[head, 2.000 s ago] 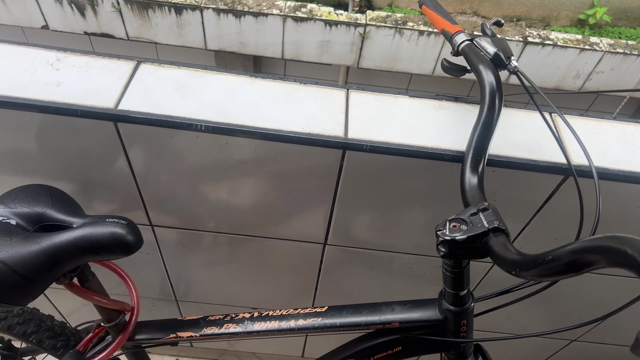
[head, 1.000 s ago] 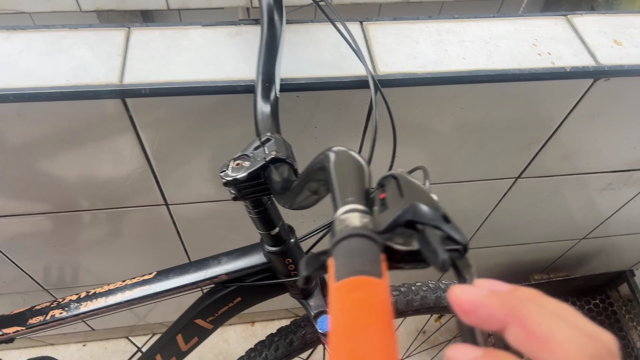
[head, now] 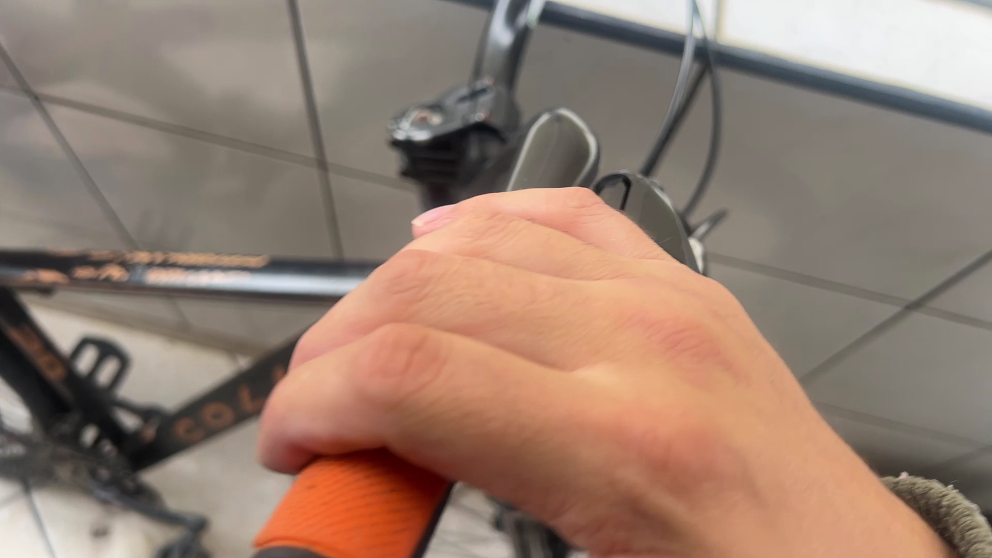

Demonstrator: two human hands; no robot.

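My right hand (head: 558,349) wraps over the orange rubber grip (head: 356,504) of a bicycle handlebar, back of the hand up. Its fingers curl down the left side, and the thumb is hidden. The ribbed end of the grip shows below the fingers. Just beyond the knuckles are dark control parts (head: 651,209), partly covered by the hand. Farther back, the black stem clamp (head: 446,116) joins the handlebar. The black top tube (head: 256,275), with orange lettering, runs left from near the stem. My left hand is not in view.
A grey tiled wall (head: 201,186) with a dark edge strip (head: 775,68) stands behind the bicycle. Cables (head: 717,132) loop beside the handlebar. At the lower left are a pedal (head: 101,360) and crank parts over a pale floor (head: 256,480). A knitted cuff (head: 942,511) shows at lower right.
Two seconds ago no hand showed. One second ago fingers were at the lower right, beside the brake lever. Now my right hand has closed over the orange grip. The view has shifted too.
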